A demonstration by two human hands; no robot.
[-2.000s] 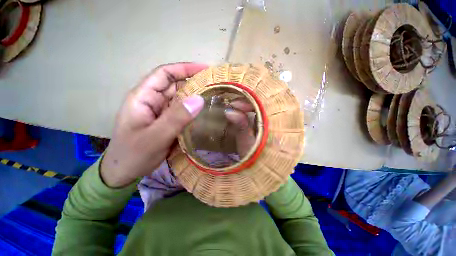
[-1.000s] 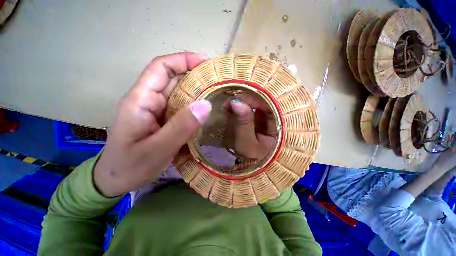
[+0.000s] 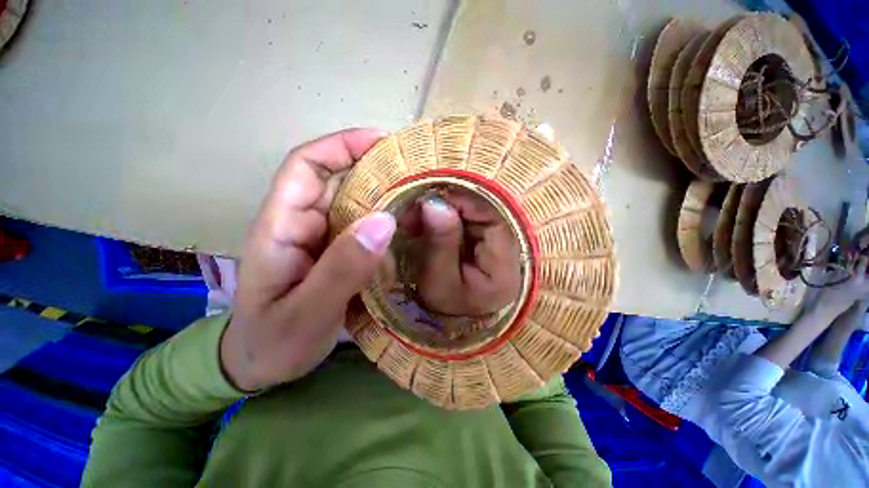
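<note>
A tan woven ring (image 3: 575, 253) with a red band around its central hole is held up above the table's front edge, its face towards me. My left hand (image 3: 310, 257) grips its left side, thumb on the inner rim and fingers behind. My right hand (image 3: 467, 257) shows through the hole, behind the ring, with its fingers curled and thumb up. The rest of it is hidden by the ring, so I cannot tell if it holds anything. A small white piece (image 3: 545, 132) lies just beyond the ring's upper edge.
Two stacks of corded rings (image 3: 721, 105) stand on the table (image 3: 238, 86) at the right, brown cord in their holes. Brown spots mark the board (image 3: 581, 57). Another person's arm (image 3: 810, 324) reaches in at the lower right. A blue floor bin (image 3: 152, 276) shows at the left.
The ring has tilted more face-on since the first frame and shifted slightly right. My right hand shows more fully through the hole. The other person's hands have come to the right-hand rings.
</note>
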